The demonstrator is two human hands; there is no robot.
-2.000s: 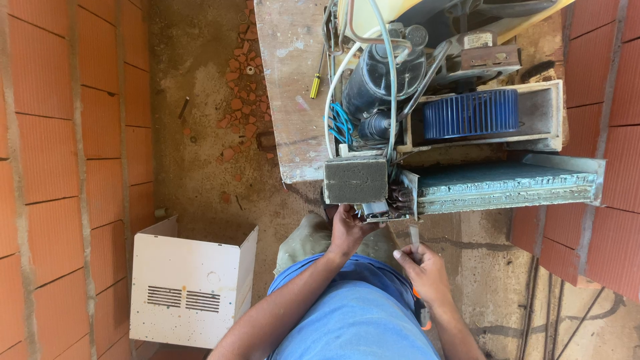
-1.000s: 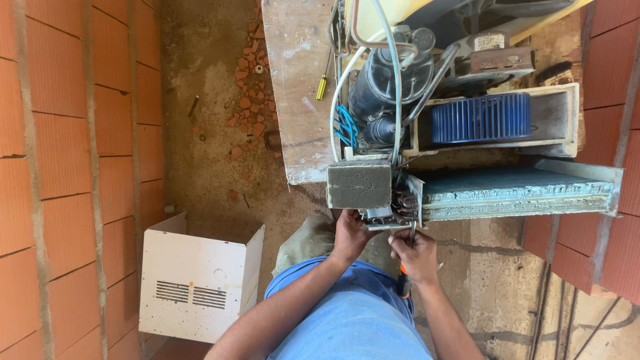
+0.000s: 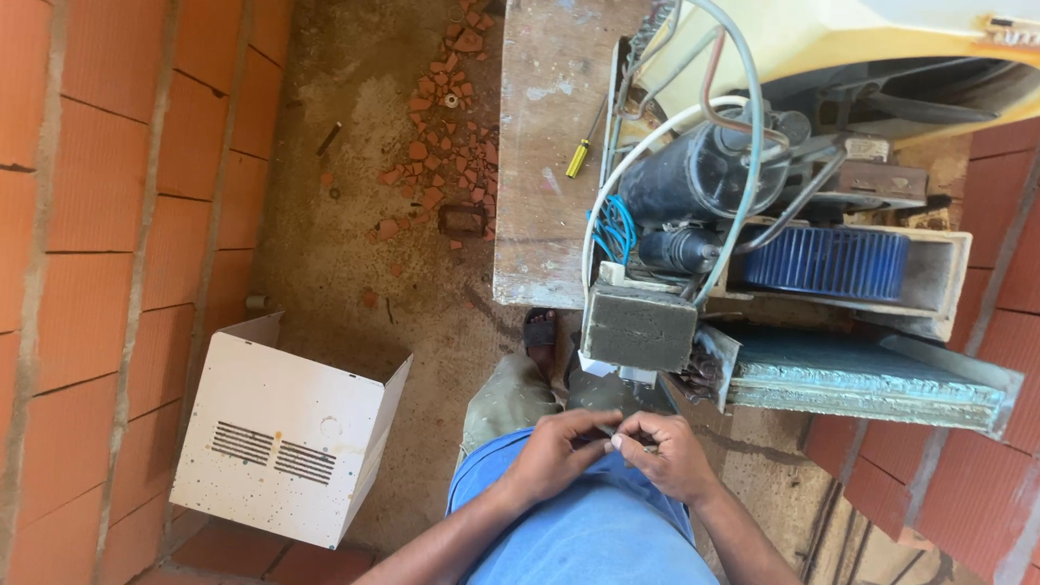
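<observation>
My left hand [image 3: 573, 451] and my right hand [image 3: 662, 455] meet in front of my blue shirt, fingertips close together around something small that I cannot make out. Just beyond them is an opened air conditioner, with a dark foam-covered block [image 3: 640, 327] at its near corner. Right of the block extends a finned coil [image 3: 861, 370]. Behind these lie a blue blower wheel [image 3: 827, 258], a black compressor [image 3: 703, 171] and a bundle of blue wires [image 3: 613, 227]. Neither hand touches the unit.
A yellow-handled screwdriver [image 3: 578, 158] lies on the worn wooden board [image 3: 536, 203]. On the floor at the left stands a white vented metal cover [image 3: 284, 431]. Broken brick pieces [image 3: 447, 138] are scattered beyond. Hollow brick walls [image 3: 106, 244] rise at both sides; rods lie at the lower right.
Both hands have drawn back from the unit's near edge and come together before my shirt. The flat tool seen earlier at my right hand no longer shows plainly.
</observation>
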